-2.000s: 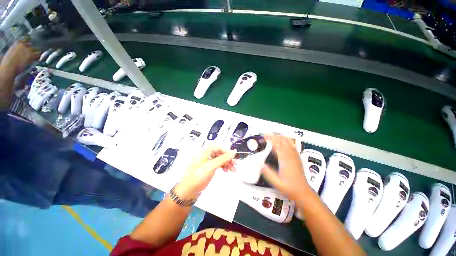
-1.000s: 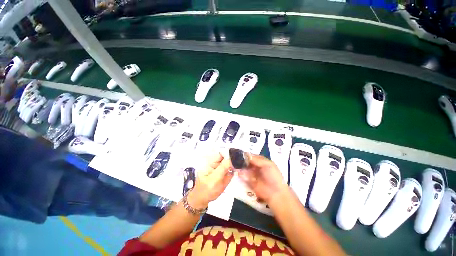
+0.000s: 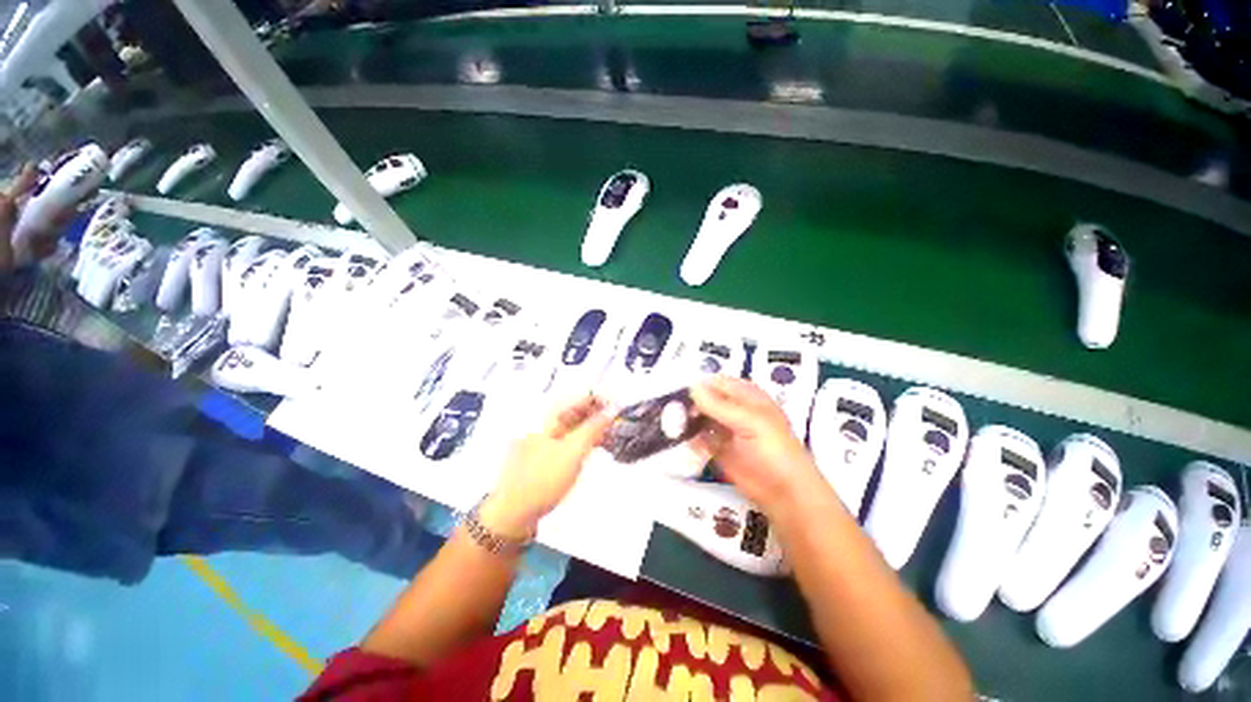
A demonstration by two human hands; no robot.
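My left hand (image 3: 546, 464) and my right hand (image 3: 748, 436) hold a dark, shiny oval front panel (image 3: 642, 431) between them, above the white work sheet (image 3: 593, 532). A pale round spot shows near the panel's right end. A white device body (image 3: 724, 524) lies on its side just below my hands, partly on the sheet, its small dark display to the right. More dark oval panels lie loose on the sheet, one to the left (image 3: 453, 424) and two behind my hands (image 3: 649, 340).
White devices (image 3: 916, 473) stand side by side along the bench edge at right, with more at far left. Spaced devices (image 3: 720, 233) lie on the green conveyor belt (image 3: 878, 261). A slanted metal post (image 3: 295, 117) rises at left. Another person's leg (image 3: 179, 473) and hand are at left.
The large white device held at first is out of my hands. They now hold the dark panel, turned from upright to lengthwise since one second ago. The view has shifted slightly.
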